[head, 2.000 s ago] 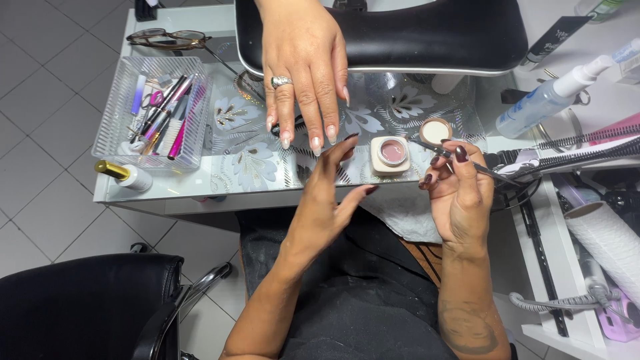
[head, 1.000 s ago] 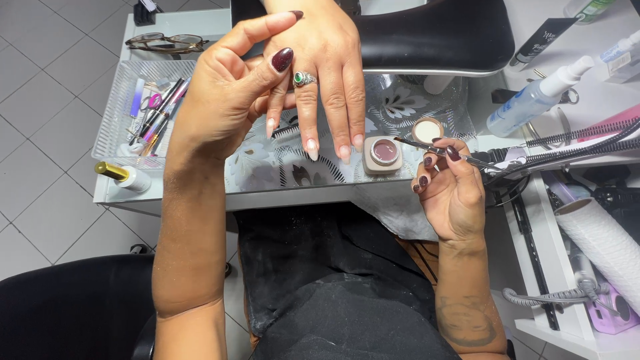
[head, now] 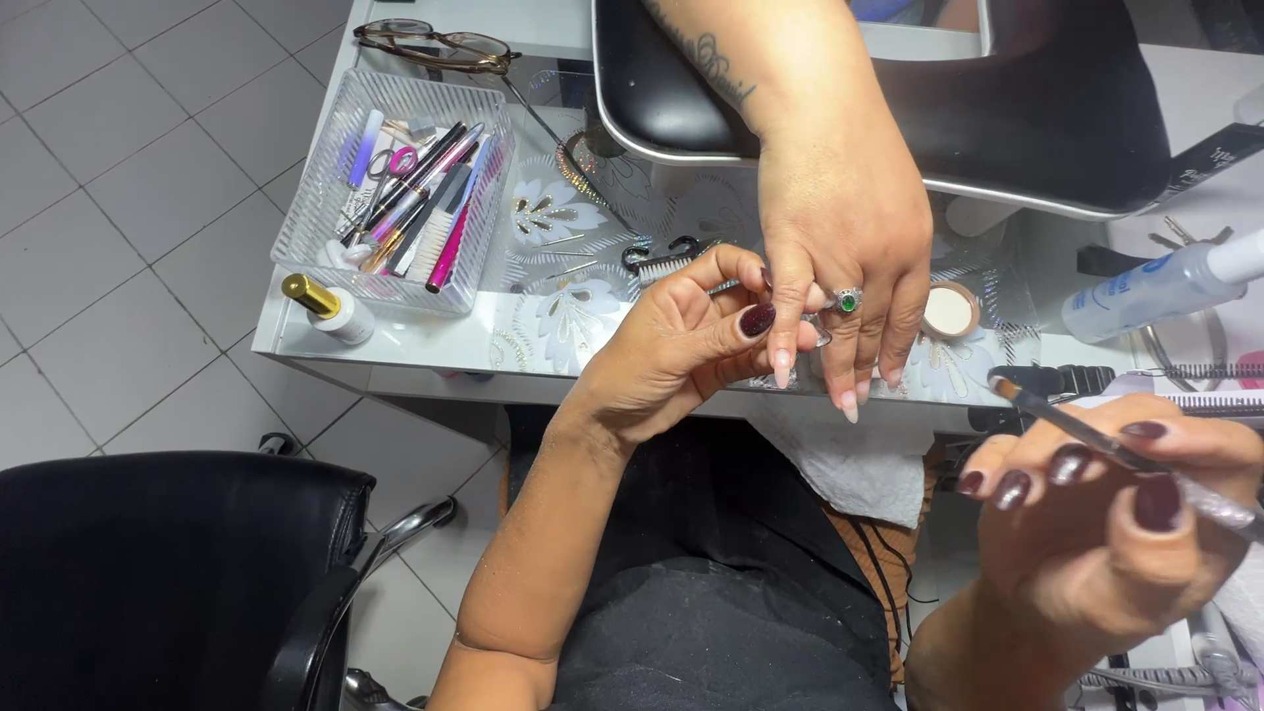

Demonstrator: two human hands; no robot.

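Note:
My left hand [head: 681, 341] pinches a finger of another person's hand [head: 849, 217], thumb on its near side. That hand reaches down from the top over the table and wears a ring with a green stone [head: 846, 300]. Its nails look pale and long. At the lower right, my right hand [head: 1116, 523] holds a thin nail brush [head: 1076, 427], its bristle tip pointing up and left, apart from the other person's fingers. A small round lid or dish [head: 951, 310] with a pale inside lies just right of those fingers. The pink gel jar is not visible.
A clear plastic basket [head: 296, 242] of nail tools stands at the left, near a gold-capped bottle [head: 331, 311] and eyeglasses [head: 434, 44]. A black armrest [head: 1037, 118] spans the back. A spray bottle [head: 1145, 296] lies toward the right; a black chair [head: 178, 573] is at lower left.
My left hand has come down from above the other person's hand to grip one finger. My right hand, with the brush, has moved right and away from where the jar stood.

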